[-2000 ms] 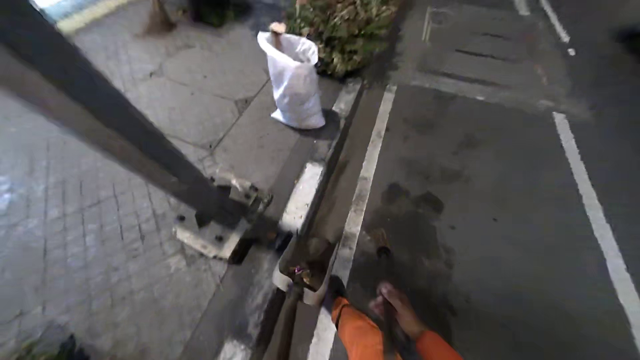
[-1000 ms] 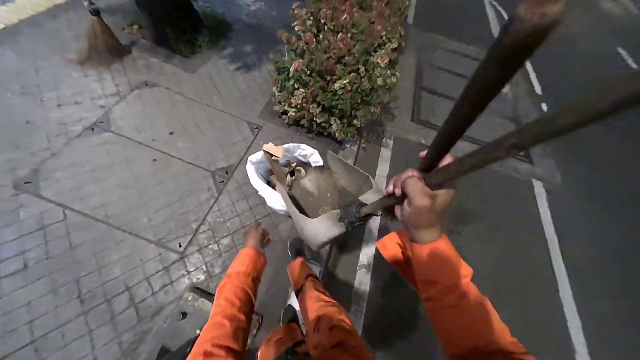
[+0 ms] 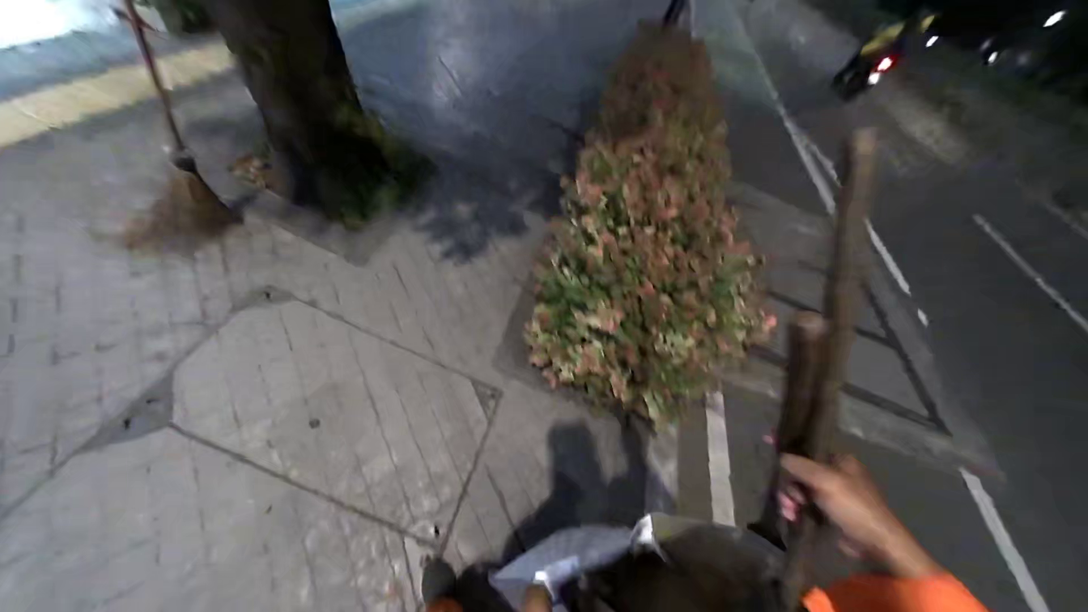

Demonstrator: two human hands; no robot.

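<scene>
My right hand (image 3: 850, 510) is closed around two wooden poles (image 3: 837, 306), which stand up side by side at the right. Beside its lower end, a greyish scoop or dustpan (image 3: 722, 544) lies over the mouth of a white sack (image 3: 569, 552) at the bottom edge. Only a small part of my left hand (image 3: 536, 597) shows, at the sack's rim; whether it grips the sack cannot be made out. The inside of the sack is dark and blurred.
A clipped hedge (image 3: 654, 280) runs ahead along the kerb. A broom (image 3: 183, 204) leans upright near a tree trunk (image 3: 293, 102) on the paving. On the road at the upper right is a motorcycle (image 3: 875, 64) with a red light.
The view has swung up toward the hedge and tree. My left hand, apart from the sack one second ago, is now at its rim. The poles, slanting before, now stand steeper in my right hand.
</scene>
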